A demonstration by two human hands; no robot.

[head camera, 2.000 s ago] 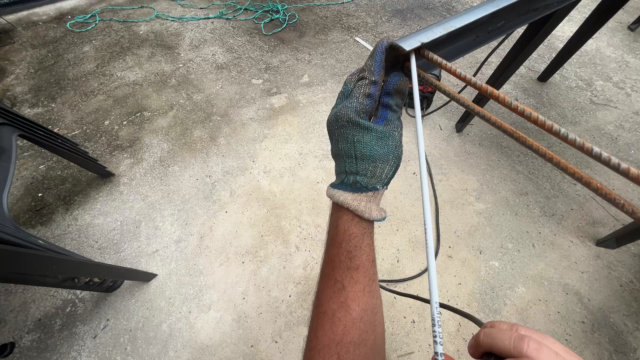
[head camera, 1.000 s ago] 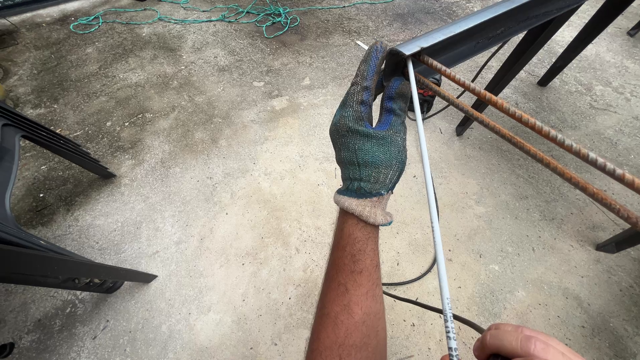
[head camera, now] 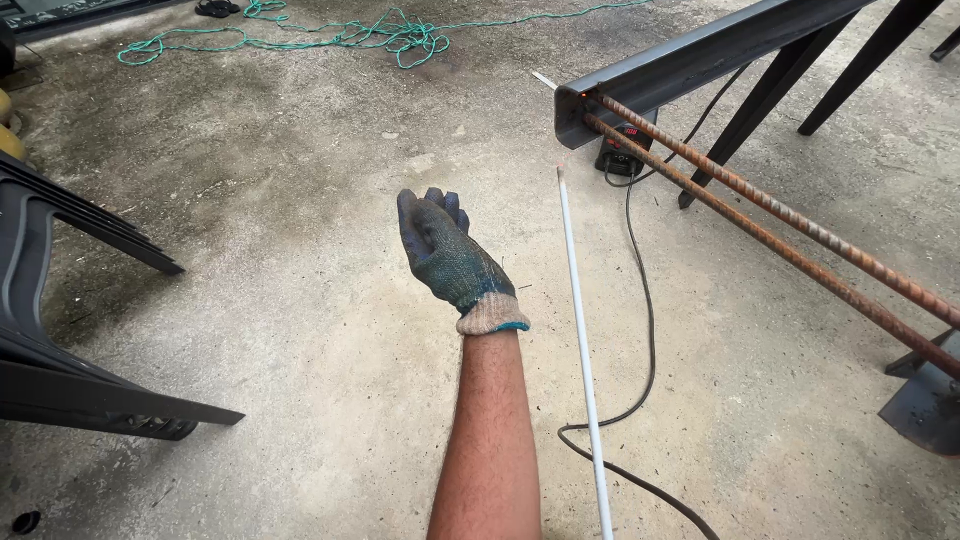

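My left hand (head camera: 454,255), in a blue-green knitted glove, is over the concrete with fingers loosely curled and the thumb apart; nothing shows in it. To its right a white-coated welding electrode (head camera: 583,345) slants up from the bottom edge, its tip a little below the end of a steel C-channel (head camera: 675,60). My right hand is out of view, so the electrode's lower end is hidden. Two rusty ribbed steel bars, an upper one (head camera: 780,202) and a lower one (head camera: 750,225), meet the channel's end, where a small orange spot glows.
A welding machine (head camera: 622,150) with a lit display stands on the concrete floor behind the bars, its dark cable (head camera: 651,322) curving down. Black plastic chairs (head camera: 30,292) are at left. Dark legs (head camera: 757,112) stand under the channel. Green rope (head camera: 390,34) lies tangled at the top.
My left hand has come away from the channel's end, moving left and down. The electrode tip has dropped away from the joint. My right hand has left the view.
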